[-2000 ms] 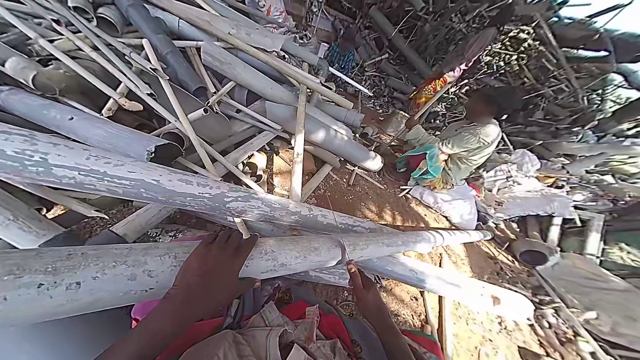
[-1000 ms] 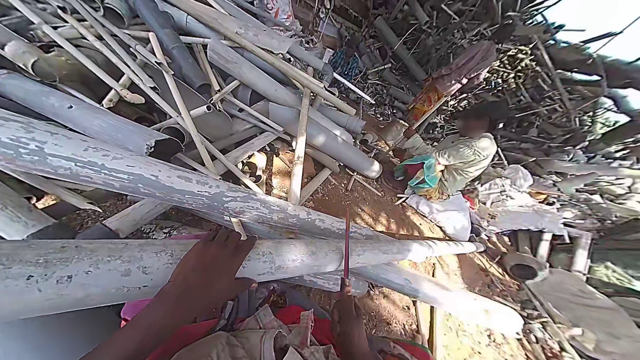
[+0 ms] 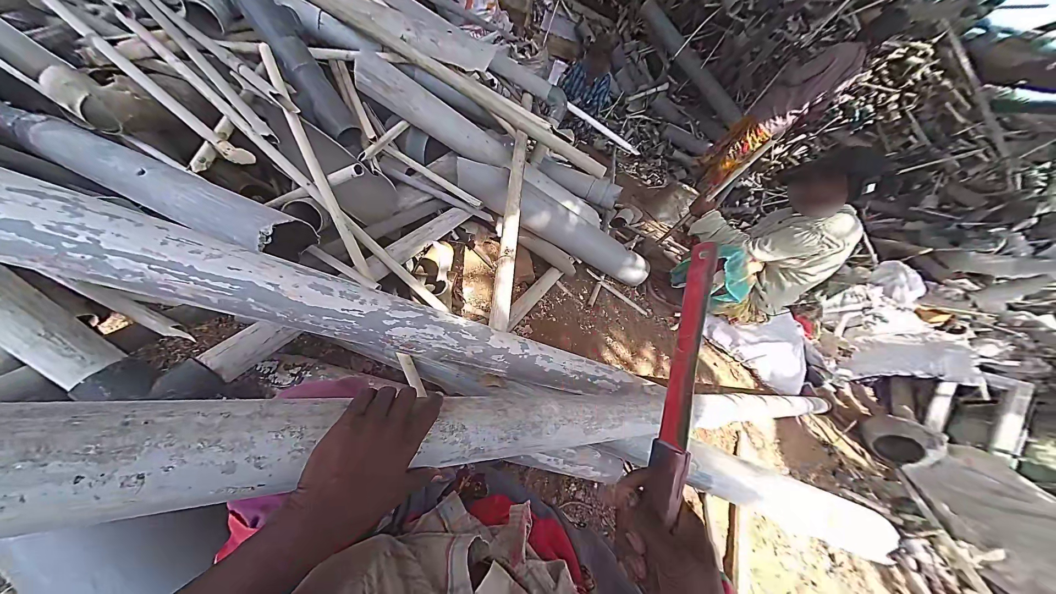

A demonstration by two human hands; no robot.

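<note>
A long weathered plastic pipe lies across my lap, from the left edge to the right of centre. My left hand rests on top of it, fingers over the far side. In my right hand is the dark handle of a tool with a long red bar, probably a hacksaw, pointing up and away over the pipe. Whether its edge touches the pipe I cannot tell. A second pipe with flaking paint runs diagonally just beyond, passing under the first.
Grey pipes and thin poles are heaped at the upper left. A person in a light shirt sits at the upper right beside white sacks. Scrap is piled behind. An open pipe end faces me at right.
My right hand has moved right along the pipe, and the red tool now stands tilted above it, its broad side showing. My left hand stays on the pipe.
</note>
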